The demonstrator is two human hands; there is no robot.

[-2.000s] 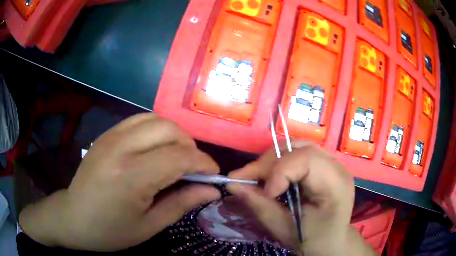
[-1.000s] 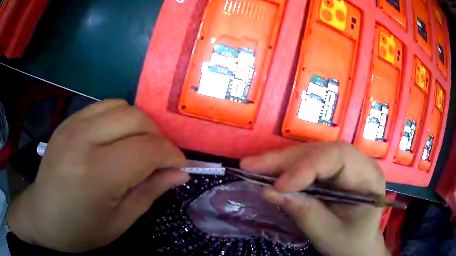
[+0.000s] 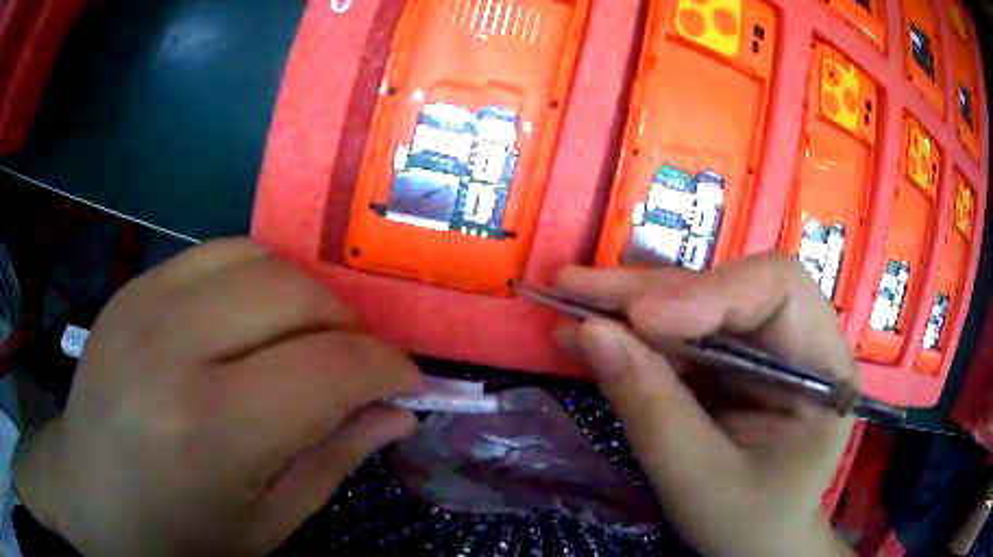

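Note:
My left hand (image 3: 218, 403) pinches a narrow white liner strip (image 3: 452, 400) with rows of tiny marks, in front of the tray's near edge. My right hand (image 3: 719, 381) holds dark metallic tweezers (image 3: 751, 364). Their tip is at the lower right corner of the nearest orange phone back (image 3: 457, 261), by a corner screw hole. Whether a sticker is on the tip is too small to tell. The phone lies in a pocket of the pink-red foam tray (image 3: 299, 234), its silver and green card slots (image 3: 452, 180) showing.
More orange phone backs (image 3: 697, 120) lie in the tray to the right and beyond. The dark green bench (image 3: 174, 120) shows at the left, with a red foam piece (image 3: 38, 54) at the far left. Dark sparkly clothing (image 3: 544, 533) is below.
The tweezers have moved from the strip's end up to the phone's corner. The strip stays in my left hand. The phones and tray have shifted slightly left in view.

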